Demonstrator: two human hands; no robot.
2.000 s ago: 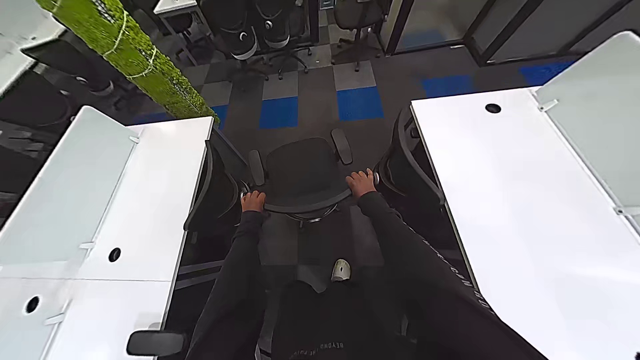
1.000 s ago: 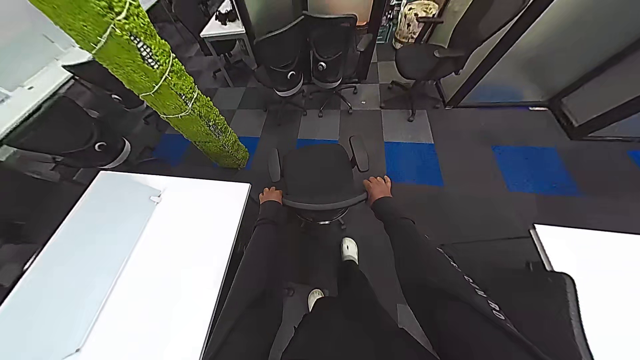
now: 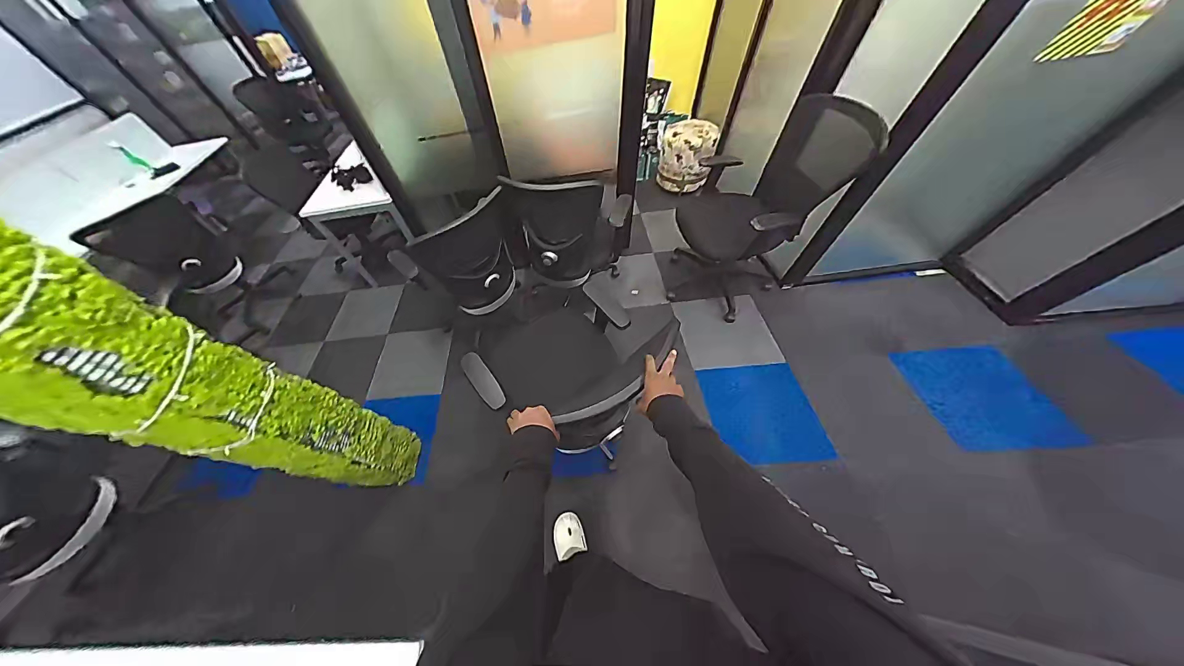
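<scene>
A black office chair (image 3: 555,356) stands in front of me, its backrest towards me and its armrests pointing away. My left hand (image 3: 533,420) grips the left end of the backrest's top edge. On the right end of that edge lies my right hand (image 3: 659,379), its fingers curled over the rim and partly spread. Just beyond the seat are two more black office chairs, a left one (image 3: 472,254) and a right one (image 3: 560,227), close to each other. Whether the held chair touches them I cannot tell.
A green moss-covered pillar (image 3: 213,398) rises at the left. Another mesh-backed chair (image 3: 740,222) stands at the right by frosted glass partitions (image 3: 888,176), near a patterned basket (image 3: 687,153). A small white table (image 3: 347,199) is behind left. A white desk edge (image 3: 231,653) shows at bottom left.
The held chair has rolled forward from between the white desks to the two chairs by the glass. Both hands have stayed on its backrest. The view has moved along with it.
</scene>
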